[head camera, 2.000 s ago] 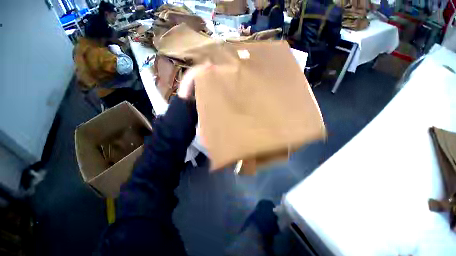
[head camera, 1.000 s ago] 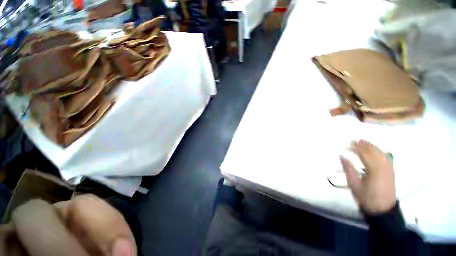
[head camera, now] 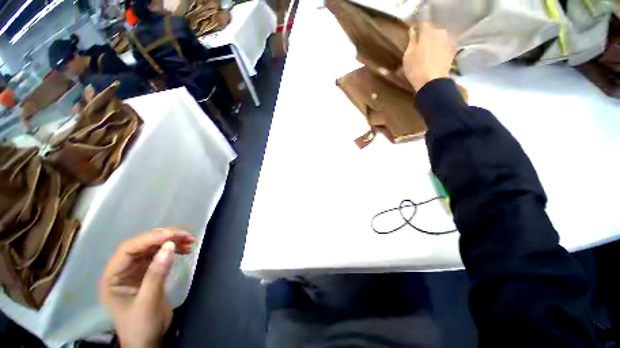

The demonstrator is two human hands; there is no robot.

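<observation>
My right hand [head camera: 428,58] is at the far side of the white table, its fingers closed on the edge of a brown bag [head camera: 370,30] that is cut off by the top of the picture. A second brown bag [head camera: 391,109] lies just below it, with a short strap tab [head camera: 365,140] sticking out towards me. A dark cord [head camera: 408,216] lies looped on the table and runs to a green tool [head camera: 440,187], partly hidden by my right sleeve. My left hand [head camera: 153,272] is raised at lower left, fingers curled and apart, with nothing visible in it.
The white table [head camera: 319,224] has its near edge in front of me. Grey-white bags with yellow edging [head camera: 517,30] lie at its far right. A neighbouring table [head camera: 153,183] at left bears piled brown bags [head camera: 41,197]. People [head camera: 170,47] sit beyond, across a dark floor gap [head camera: 248,143].
My right hand has moved from the near part of the table to the bags and taken hold of one. My left hand shows further right and more fully. The view has turned right.
</observation>
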